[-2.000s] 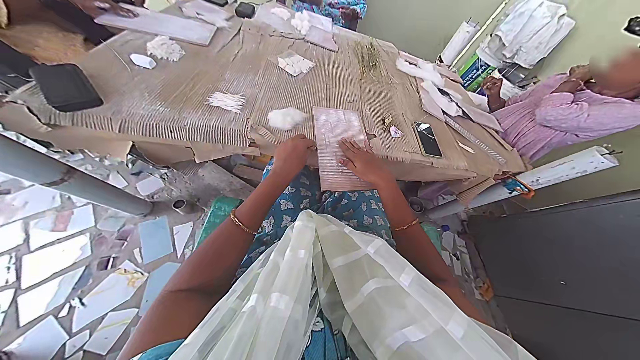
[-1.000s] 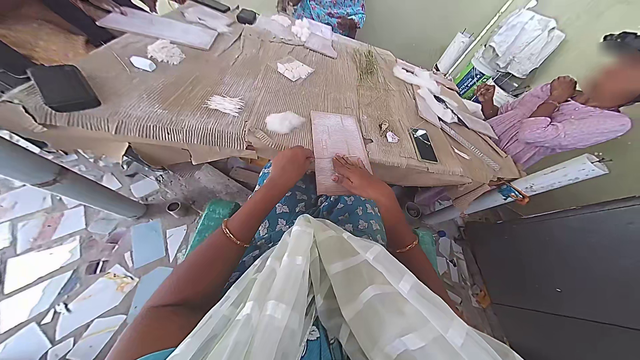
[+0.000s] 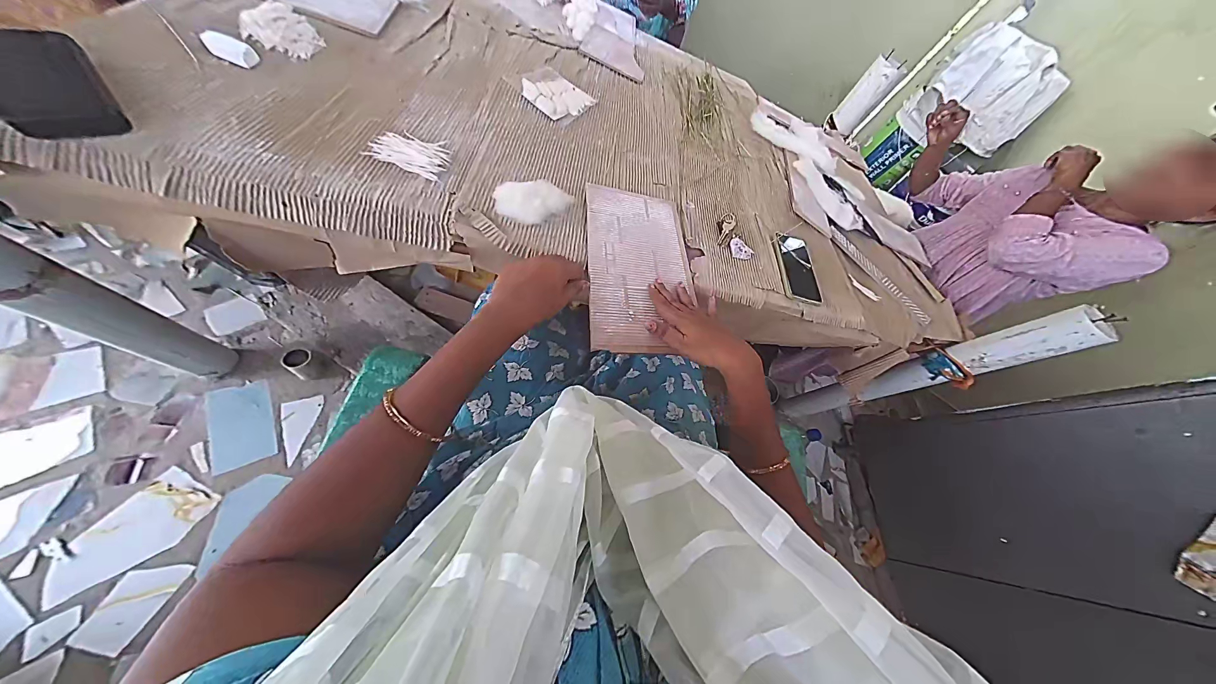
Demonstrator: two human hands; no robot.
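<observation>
A pale flat rectangular board (image 3: 635, 256) with fine lines lies partly on the table edge and partly over my lap. My left hand (image 3: 540, 293) is closed at the board's left edge; whether it pinches the board or something small cannot be made out. My right hand (image 3: 692, 323) rests with spread fingers on the board's lower right part. Beyond my left hand lies a tuft of white cotton (image 3: 532, 201). Farther left is a bundle of thin white sticks, possibly cotton wicks (image 3: 408, 155). Short white pieces (image 3: 557, 97) lie on a small clear sheet. Keys (image 3: 727, 226) are right of the board.
Corrugated cardboard (image 3: 313, 123) covers the table. A smartphone (image 3: 799, 268) lies near its right edge, a black case (image 3: 57, 85) at far left. Dry grass-like strands (image 3: 701, 103) lie farther back. A person in pink (image 3: 1035, 237) sits at the right. A grey pole (image 3: 114, 304) slants at left.
</observation>
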